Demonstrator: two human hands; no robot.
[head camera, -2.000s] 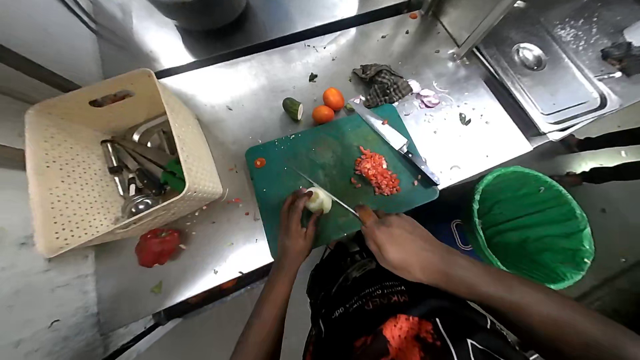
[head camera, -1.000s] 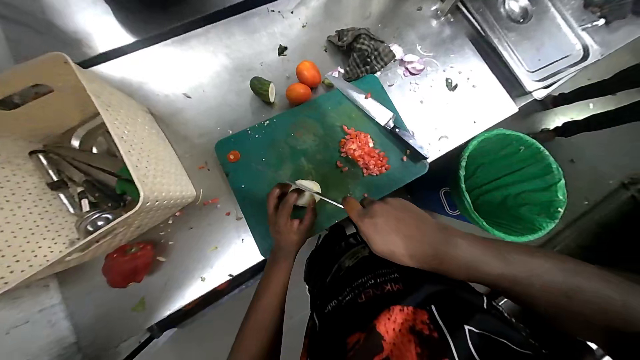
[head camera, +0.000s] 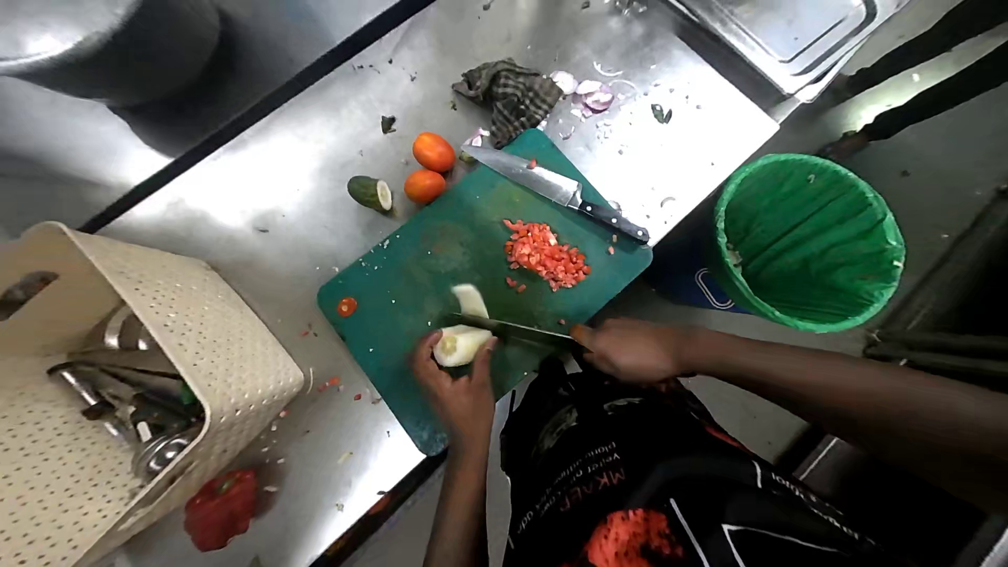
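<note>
My left hand grips a pale peeled vegetable piece, perhaps cucumber, on the green cutting board. My right hand holds a kitchen knife by its handle, the blade lying just beyond that piece. A separate pale slice rests against the far side of the blade. Diced tomato lies in a pile on the board's right part, with a second knife behind it. A small tomato end sits near the board's left corner.
Two whole tomatoes and a cut cucumber lie behind the board, near a checked cloth and onion pieces. A perforated basket of utensils stands left, beside a red pepper. A green-lined bin is at right, near a person's legs.
A pale slice now lies apart from the piece in my left hand, beyond the blade. My right hand still holds the knife. The view has shifted closer to the board.
</note>
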